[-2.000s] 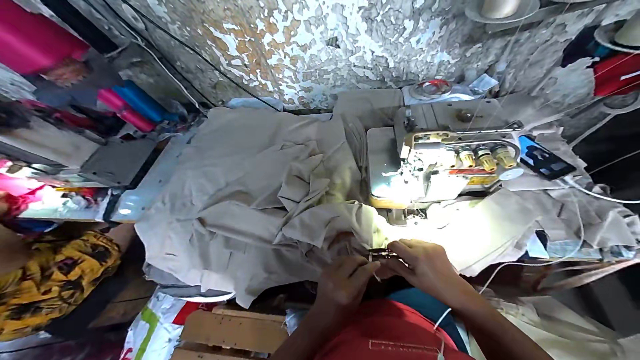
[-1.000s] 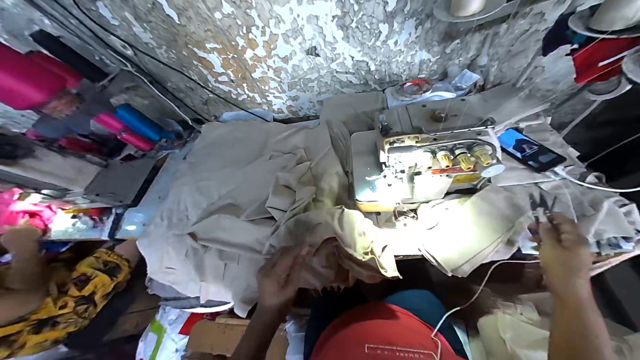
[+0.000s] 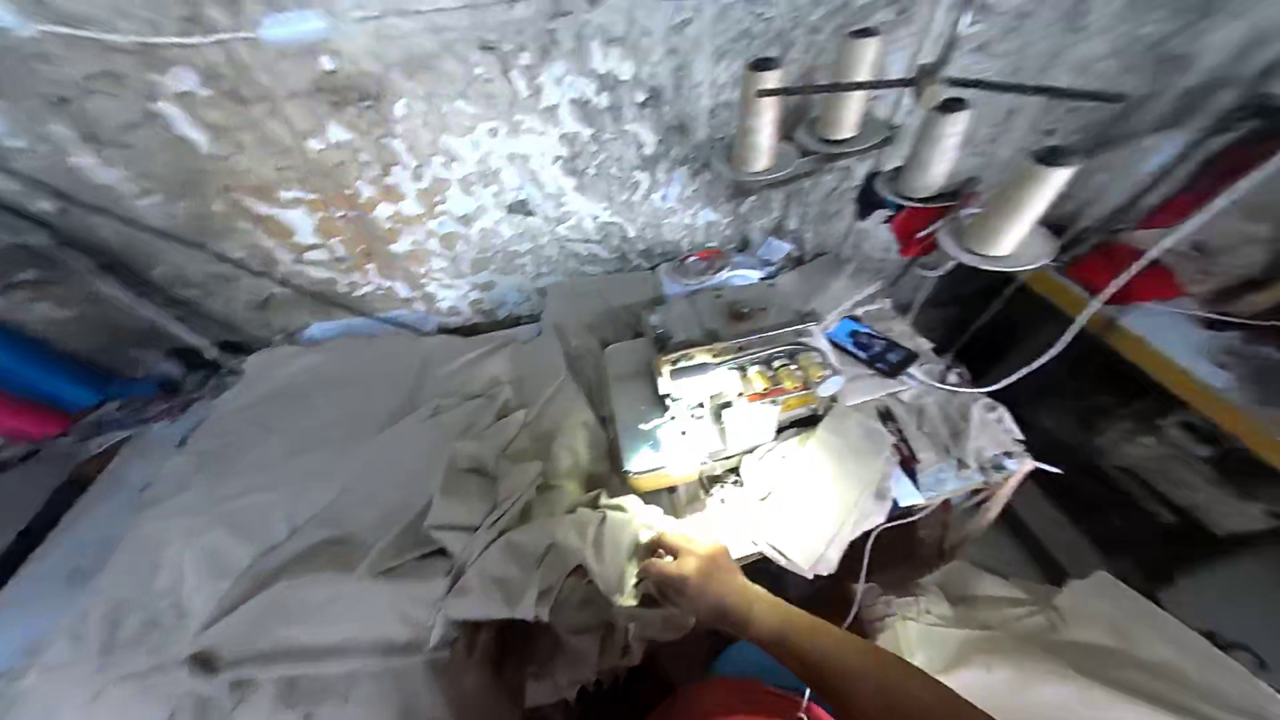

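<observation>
My right hand pinches the edge of a large, rumpled beige cloth, just in front of a serger sewing machine. A bright lamp lights the machine's needle area and the cloth beside it. My left hand cannot be seen; a dark brownish shape below the cloth's front folds is too unclear to name. Pale cut fabric pieces lie to the right of the machine's front. Dark thread snips rest on the cloth at the table's right side.
A smartphone with a white cable lies right of the machine. Thread cones stand on a rack at the back right. A tape roll sits by the peeling wall. More beige cloth lies at the lower right.
My right hand has moved left from the table's right side to the cloth and let go of the snips. My left hand has dropped out of sight. The view has swung right and up.
</observation>
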